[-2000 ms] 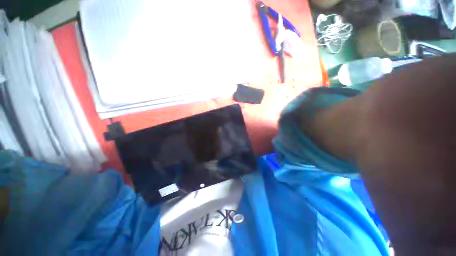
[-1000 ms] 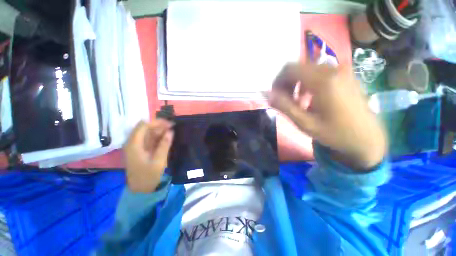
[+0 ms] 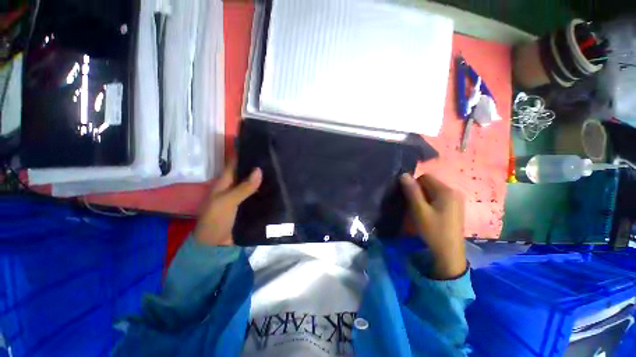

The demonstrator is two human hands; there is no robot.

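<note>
A glossy black screen panel (image 3: 324,181) lies in front of me at the near edge of the red mat, with a small white label and a small round dot along its near border. My left hand (image 3: 226,206) holds its left edge, thumb on top. My right hand (image 3: 436,216) holds its right edge, thumb on top; the fingers under the panel are hidden. A small black piece (image 3: 420,148) shows at the panel's far right corner; I cannot tell whether it is attached. The panel's far edge meets the stack of white sheets (image 3: 356,63).
Screens with white interleaves (image 3: 183,90) are piled at the left, one black screen (image 3: 80,90) on top. Blue-handled cutters (image 3: 471,90), white cord (image 3: 533,117), a clear bottle (image 3: 556,169), tan ring (image 3: 595,139) and tool cup (image 3: 568,54) stand right. Blue crates (image 3: 551,286) flank me.
Both hands, apart from the panel's surface or only near its corner before, now grip its two sides. The black piece seen at the left corner no longer shows there. The camera view has shifted.
</note>
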